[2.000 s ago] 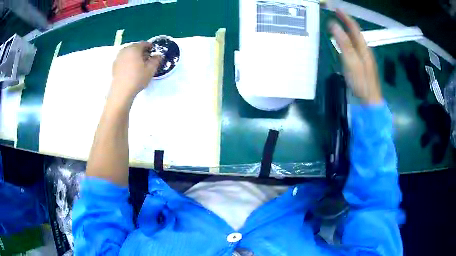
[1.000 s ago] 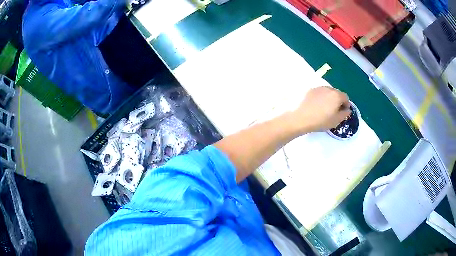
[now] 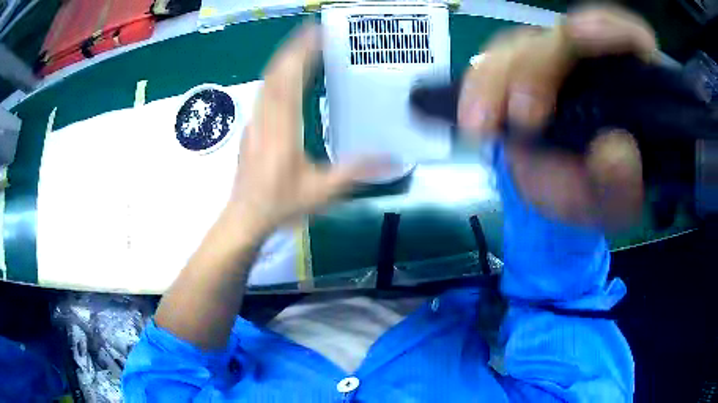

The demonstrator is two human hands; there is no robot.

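Observation:
The white mini projector [image 3: 386, 94] stands on the green bench in front of me, its slotted vent grille [image 3: 391, 39] at the far end. Part of its round white base shows at the near edge. My left hand [image 3: 287, 149] is at its left side, blurred, fingers and thumb spread; whether it touches the housing is unclear. My right hand [image 3: 551, 102] is shut on the black electric screwdriver [image 3: 638, 98], blurred, its tip pointing left over the projector's right side. The screw dish [image 3: 205, 119] sits on the white sheet to the left. No screw can be made out.
The white sheet [image 3: 102, 197] is taped on the bench at the left. Red-orange pads [image 3: 98, 31] lie beyond the bench at the far left. A crate with parts in clear bags [image 3: 98, 338] is below the bench's near left edge. Black strips [image 3: 387, 250] lie at the front edge.
My left hand has left the screw dish and moved right to the projector. My right hand now holds the screwdriver, raised over the bench. The view has swung back from the left to the projector.

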